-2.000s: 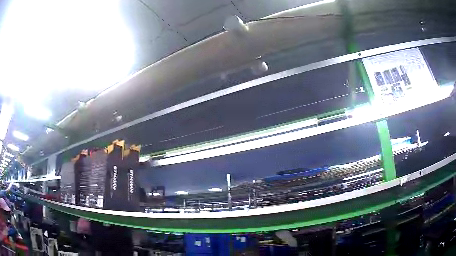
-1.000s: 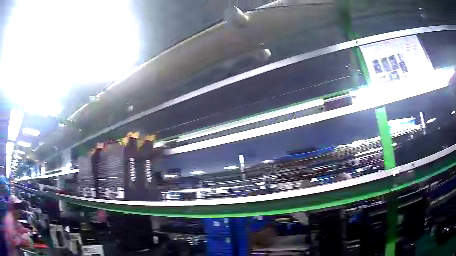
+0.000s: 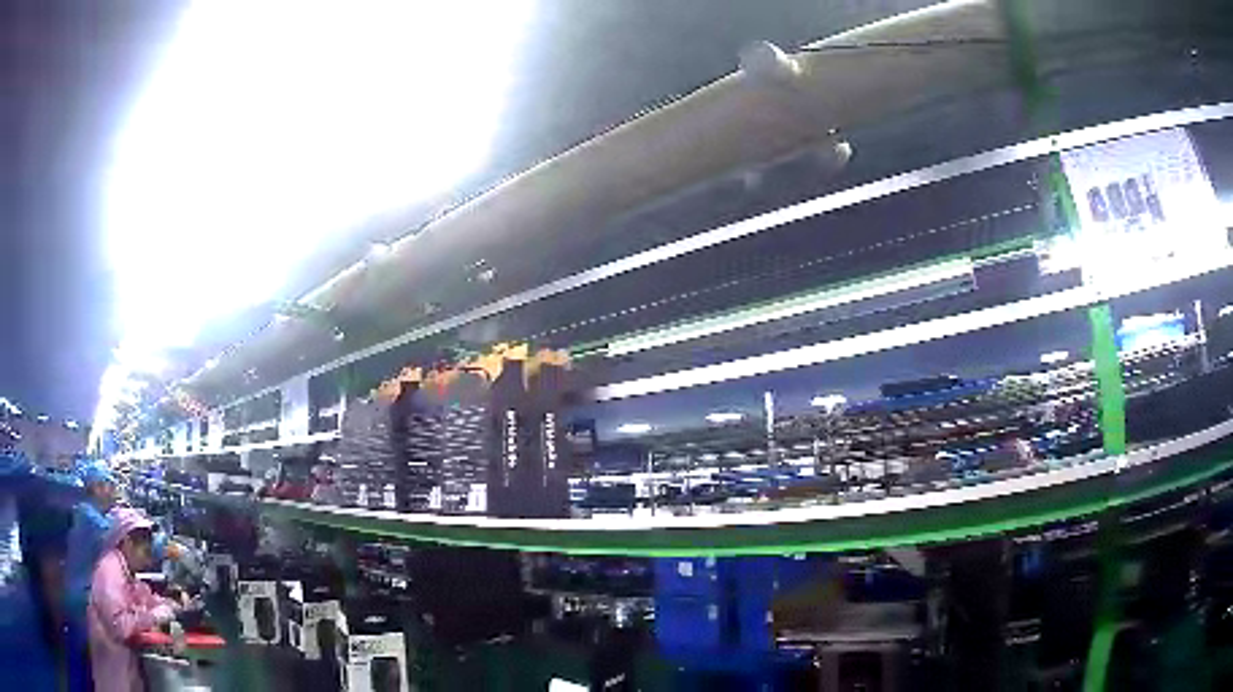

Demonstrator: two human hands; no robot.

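Neither of my hands is in the picture. Several white product cartons (image 3: 376, 664) with dark device pictures stand upright at the lower left, spaced along the bench. Several black printed cartons (image 3: 514, 453) with pale side lettering and ragged orange-yellow tops stand close together on the shelf (image 3: 757, 527), left of the middle. Blue bins (image 3: 692, 608) show below the shelf. Much of the lower edge is dark and blurred.
A person in pink (image 3: 119, 608) stands at the far left beside a red patch (image 3: 183, 639), with people in blue behind. A green post (image 3: 1109, 385) crosses the shelf at right. A white sheet with dark pictures (image 3: 1140, 196) hangs near it. Bright ceiling glare fills the upper left.
The view has swung left, so the black cartons, blue bins and post appear further right. The person in pink and more white cartons now show clearly at the lower left.
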